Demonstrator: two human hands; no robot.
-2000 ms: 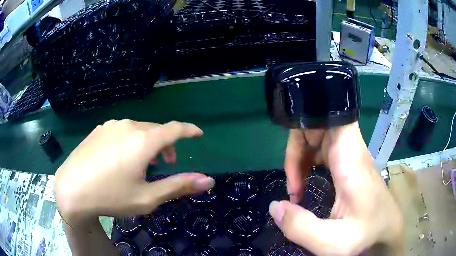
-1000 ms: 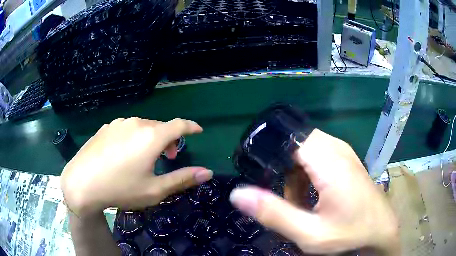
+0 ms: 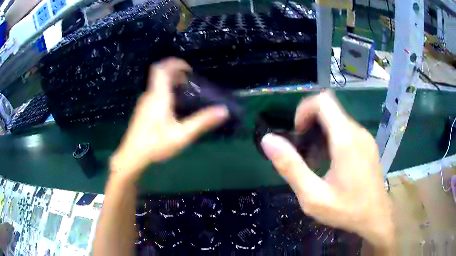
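My left hand (image 3: pixel 155 112) is raised over the far side of the green belt (image 3: pixel 175 172), its fingers around a black cylindrical unit (image 3: pixel 207 102) that is tilted and blurred. My right hand (image 3: pixel 335 165) holds a black, cup-like end part (image 3: pixel 267 131) between thumb and fingers, over the belt. The two pieces are apart. The black blister tray (image 3: pixel 210 225) with rows of round pockets lies at the near edge below my hands. I cannot tell which pockets are filled.
Another black cylinder (image 3: pixel 86 159) stands on the belt at left. Stacked black trays (image 3: pixel 95 75) rise beyond the belt. A white perforated upright (image 3: pixel 400 90) stands at right, with a grey boxy device (image 3: pixel 358 56) behind. Printed sheets (image 3: pixel 55 220) lie at left, cardboard (image 3: pixel 420 210) at right.
My left hand has moved up and right and now holds a black cylindrical unit. My right hand still holds the end part, now nearer the unit. The view has shifted, and the left belt cylinder appears farther right.
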